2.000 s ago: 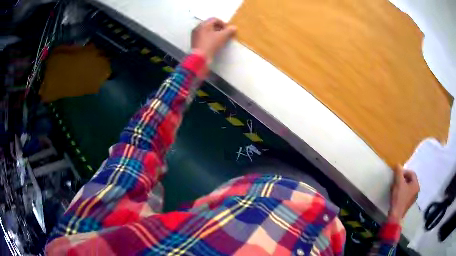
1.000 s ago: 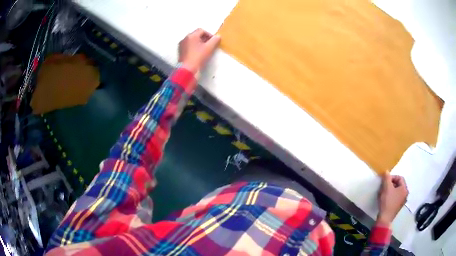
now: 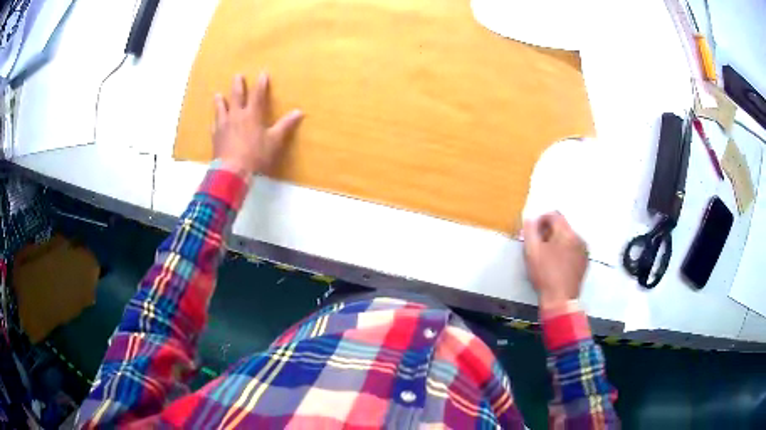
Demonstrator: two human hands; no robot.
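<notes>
The tan cut panel (image 3: 378,109) lies flat on white sheet material (image 3: 621,76) on the table, its long straight edge towards me. My left hand (image 3: 248,126) lies on the panel's lower left part with fingers spread, holding nothing. My right hand (image 3: 554,256) is at the panel's lower right corner with fingers curled. The fingertips touch or nearly touch the corner; whether they pinch it is hard to tell.
Black shears (image 3: 655,243) lie right of my right hand, beside a black bar weight (image 3: 667,164) and a smartphone (image 3: 708,243). A red pen (image 3: 708,149), an orange-handled tool (image 3: 705,58) and small beige pieces (image 3: 739,175) lie further right. Another black bar (image 3: 143,27) lies upper left.
My view has turned, so the panel's near edge runs more level. My left hand has gone from pinching the panel's corner to lying spread on it. My right hand remains at the other corner.
</notes>
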